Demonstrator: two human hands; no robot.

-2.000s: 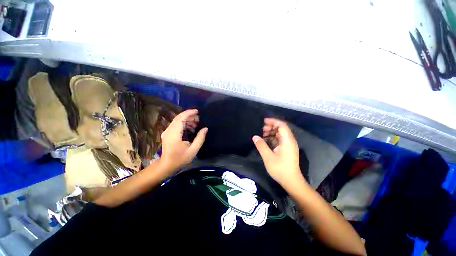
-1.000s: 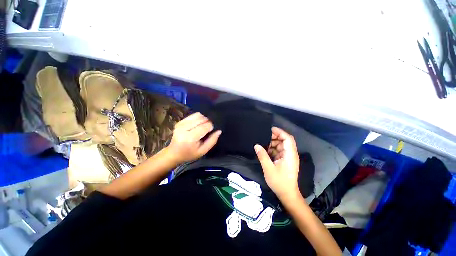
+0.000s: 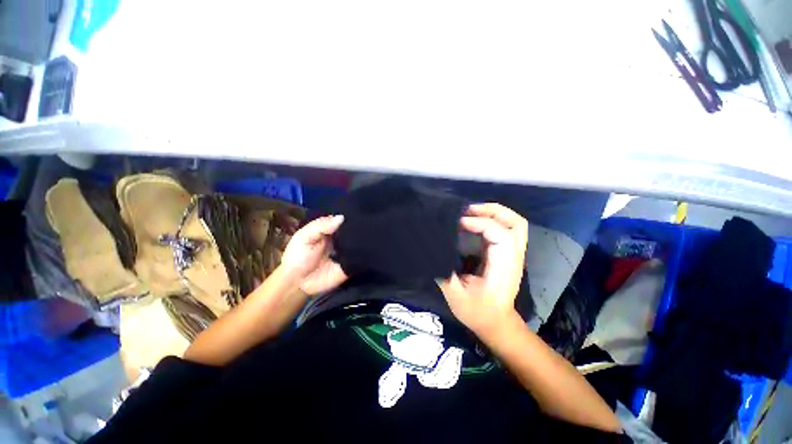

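A black fabric piece [image 3: 398,230] is spread between my two hands over my lap, just below the front edge of the white table. My left hand [image 3: 315,255] holds its left edge between thumb and fingers. My right hand [image 3: 488,264] holds its right side, thumb low and fingers near the upper corner. More dark fabric seems to lie on my lap under it, but where one ends and the other begins cannot be told.
The white table [image 3: 365,87] spans the top. Dark red snips [image 3: 692,71] and black-handled shears [image 3: 728,52] lie at its upper right. Tan glove-shaped pieces [image 3: 156,227], tied, are at the left below the table. A blue bin [image 3: 664,299] with black pieces [image 3: 731,321] stands at right.
My hands have closed on the black piece and it is now raised and spread between them. The view has shifted, so more of the table and tools shows.
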